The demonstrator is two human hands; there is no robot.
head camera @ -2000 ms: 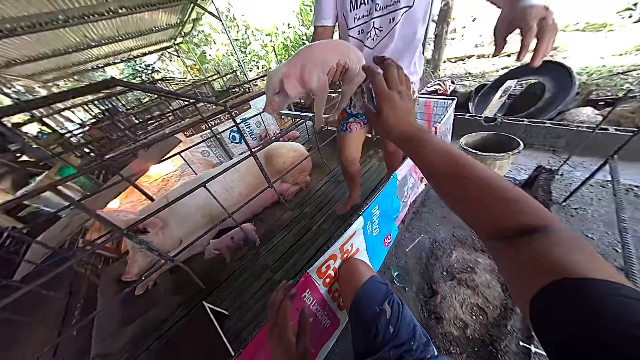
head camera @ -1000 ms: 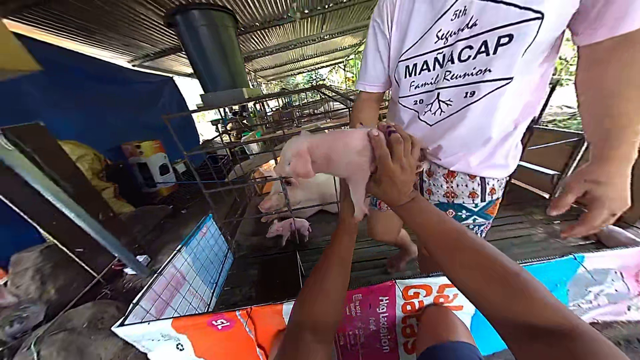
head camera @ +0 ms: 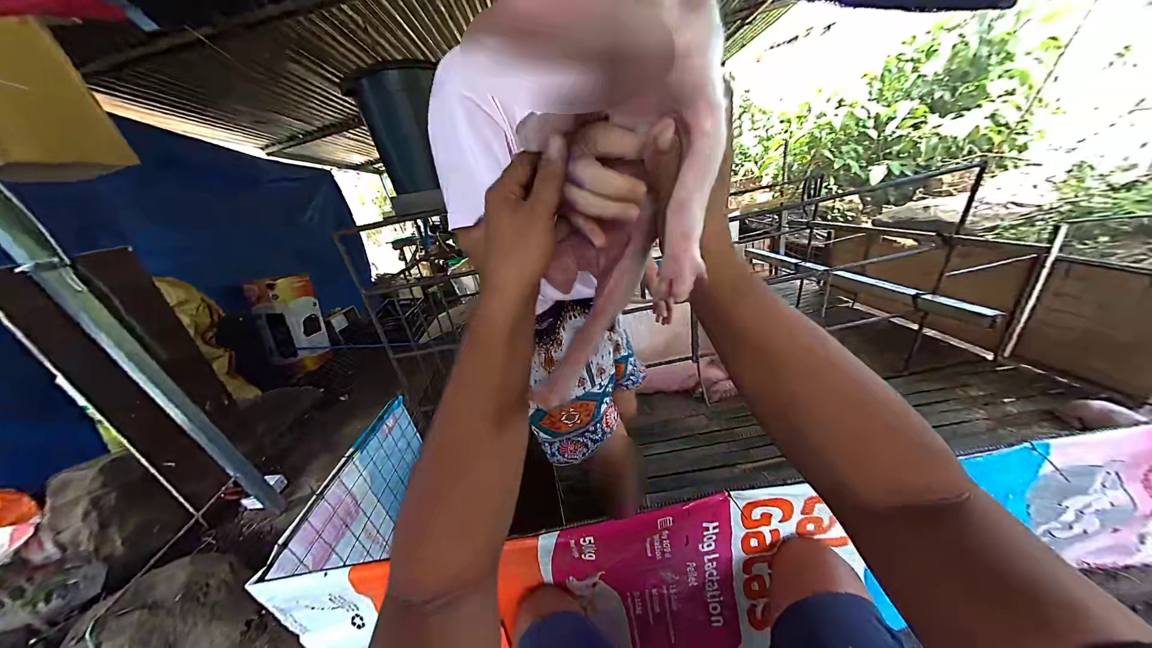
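Note:
A pink piglet (head camera: 688, 162) is held up at the top centre, its legs hanging down and its upper part blurred and cut off by the frame. My left hand (head camera: 526, 202) is raised at its left side, fingertips against the other person's fingers; whether it grips the piglet I cannot tell. My right hand (head camera: 670, 171) is wrapped around the piglet's body, partly hidden behind a leg. Another person's hand (head camera: 607, 180) is under the piglet between my hands. That person, in a pale shirt and patterned shorts (head camera: 580, 378), stands facing me.
A low barrier of printed feed sacks (head camera: 666, 576) crosses in front of my knees, with a wire mesh panel (head camera: 351, 495) at its left. Behind are a slatted floor (head camera: 738, 450), metal pen rails (head camera: 882, 270) and a lying pig (head camera: 661, 333). Rocks (head camera: 171, 598) lie at lower left.
The piglet, lower and level between my hands a second ago, is now higher and nearer the camera. The other person's hand now shows under it. Two seconds ago my left hand was low by the sacks.

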